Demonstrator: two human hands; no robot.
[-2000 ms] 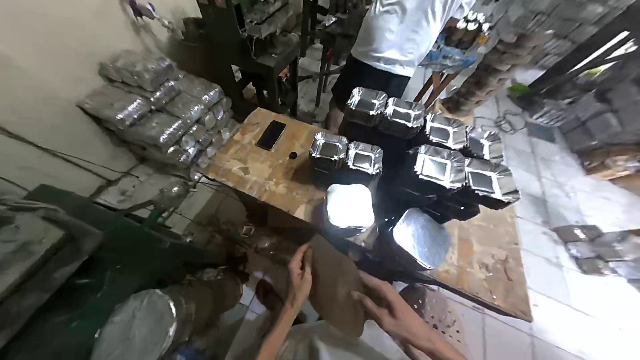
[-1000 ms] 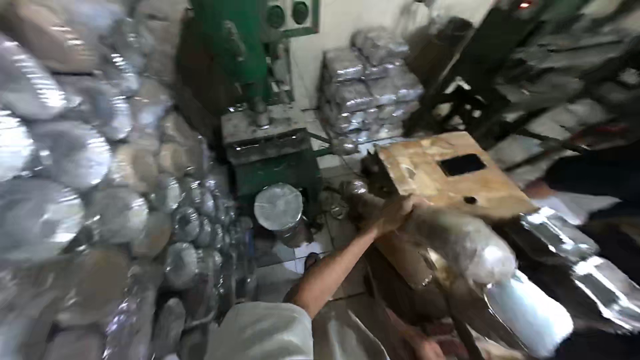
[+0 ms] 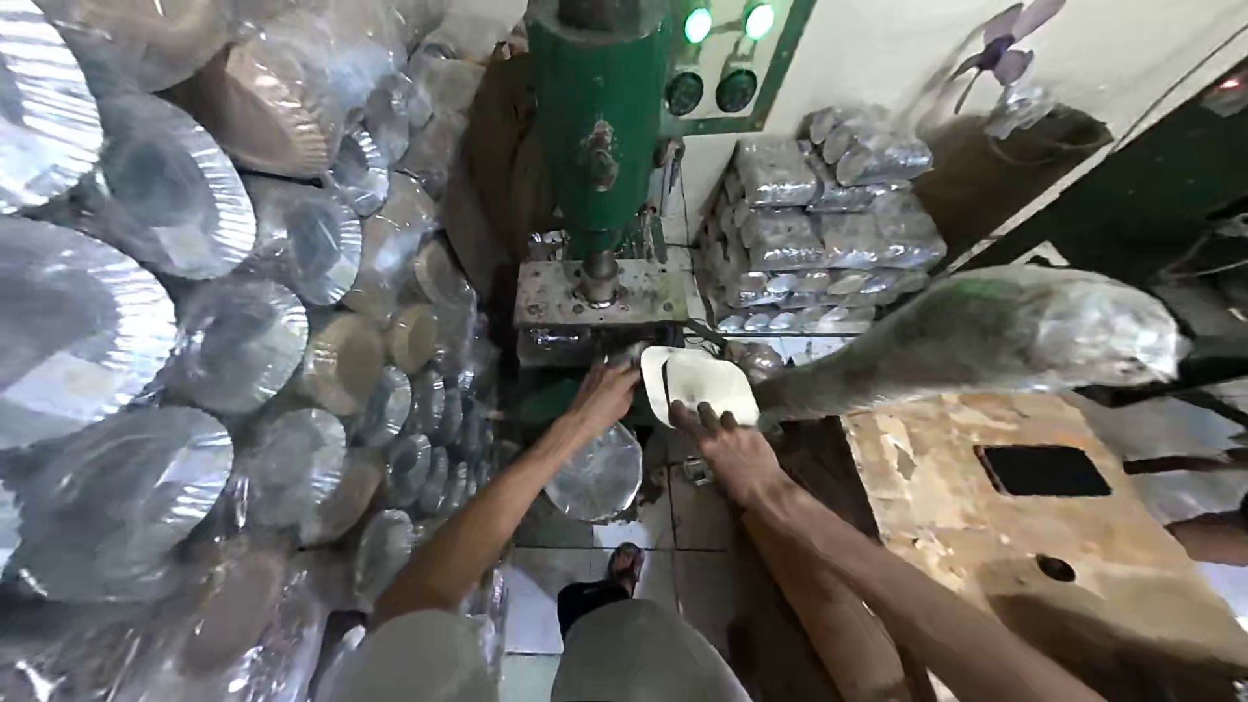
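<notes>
Two pale flat sheets with rounded corners lie partly overlapping beyond my hands, in front of the green press. My right hand has its fingertips on the near edge of the upper sheet; whether it grips the sheet cannot be told. To its left, my left hand is at the edge of the press below its metal plate, close to the left side of the sheets; its fingers are blurred and what they touch is unclear. A round container with a silvery top stands below my left forearm.
Plastic-wrapped stacks of foil trays fill the left side. More wrapped packs are piled by the wall. A long plastic-wrapped roll reaches over a wooden table bearing a phone-like dark object. Another person's hand shows at the right edge.
The view has swung left from the table to the green press. Two seconds ago both hands held a dark flat piece by the table; now they are at the press beside the pale sheets.
</notes>
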